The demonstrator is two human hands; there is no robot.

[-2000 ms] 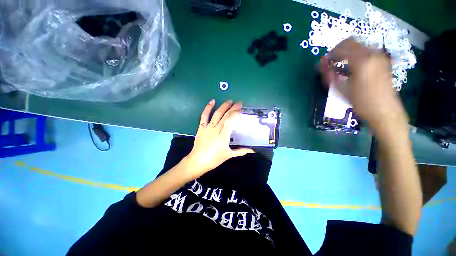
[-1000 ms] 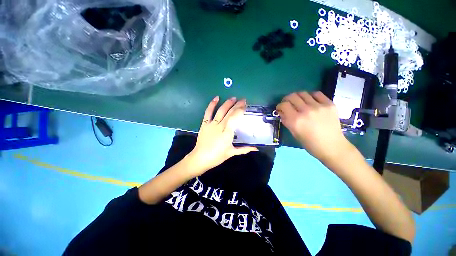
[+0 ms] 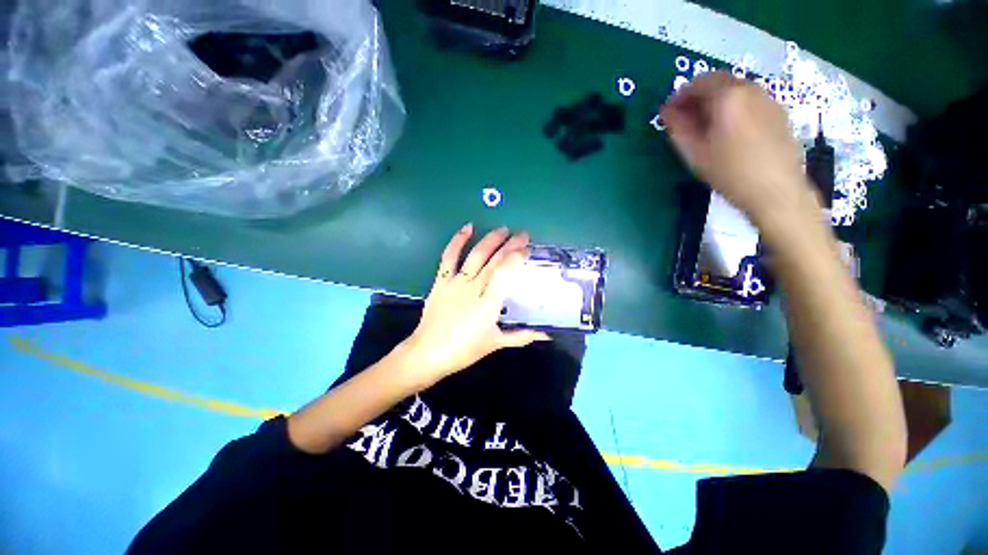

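Observation:
A display housing [image 3: 558, 291] with a dark frame and bright white inner face lies at the bench's near edge. My left hand [image 3: 468, 291] grips its left end, fingers on top and thumb at the near side. My right hand [image 3: 731, 136] is raised over the near-left part of the pile of white rings [image 3: 834, 92]. It is blurred, and its fingertips look drawn together; whether they hold anything cannot be told. A second housing [image 3: 724, 247] lies flat at the right, partly hidden by my right hand and forearm, with a white ring on its lower right corner.
A crumpled clear bag [image 3: 314, 141] with dark parts is at the left. Small black rubber parts [image 3: 585, 125] lie mid-bench, with a lone ring [image 3: 492, 197] nearer. A dark unit [image 3: 482, 24] is at the far side. The driver [image 3: 820, 168] is half hidden by my right forearm. Black items [image 3: 943, 255] stand far right.
My right hand went from the second housing area to the held housing's right end, then away to the ring pile. My left hand has stayed on the housing.

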